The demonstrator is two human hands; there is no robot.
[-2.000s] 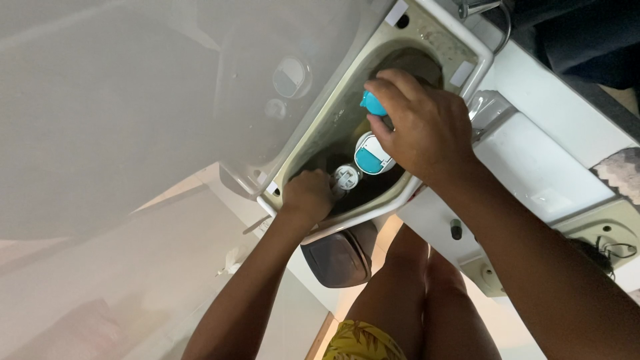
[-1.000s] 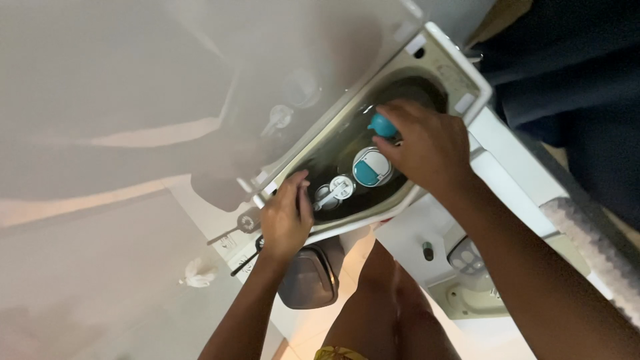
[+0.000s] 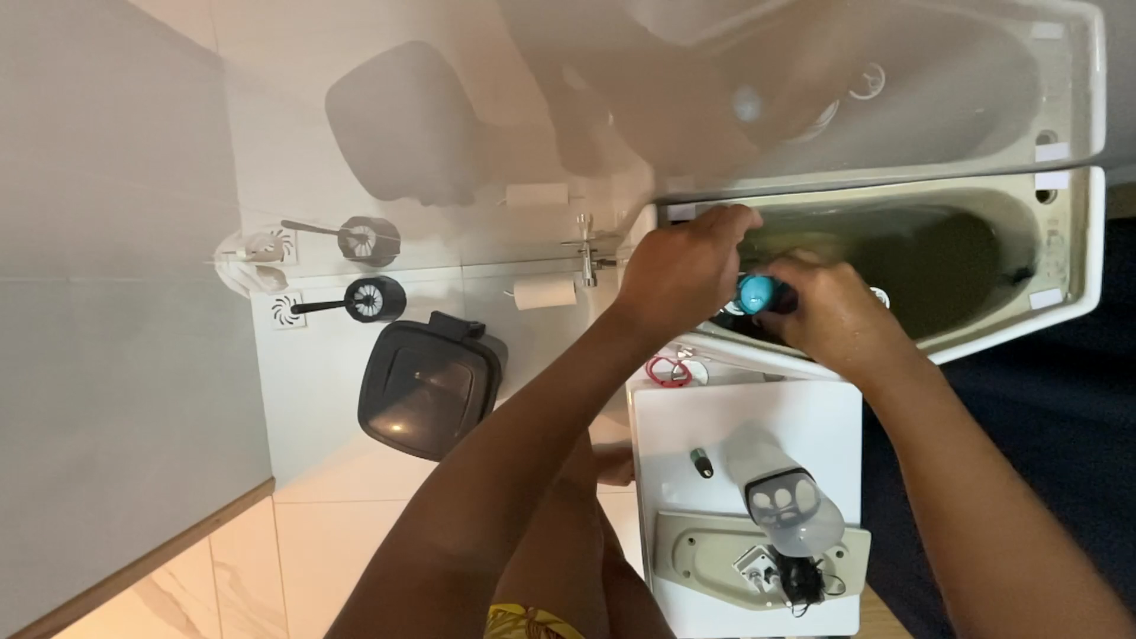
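Note:
An opened toilet cistern [image 3: 1092,240], with dark water inside, is at the upper right. My right hand [image 3: 825,306] reaches into its left half, fingers around a round turquoise part [image 3: 756,294]. Against that part's left side is my left hand [image 3: 688,275], near the cistern's left end, its fingers partly curled; whether they grip anything is hidden. A bit of white plastic fitting shows just below the turquoise part, and a white ring [image 3: 879,297] shows to the right of my right hand. The fingertips of both hands are partly hidden.
On the closed toilet lid [image 3: 661,426] below lie the cistern's lid [image 3: 674,559], a translucent plastic container [image 3: 794,515] and a small dark green object [image 3: 702,462]. Left are a black bin [image 3: 430,386], a toilet brush [image 3: 374,299] and a paper roll [image 3: 544,292]. A glossy wall reflects the cistern.
The view has swung a lot. My hands, apart on either side of the white fitting before, are now close together at the turquoise part, which is nearer the cistern's left end.

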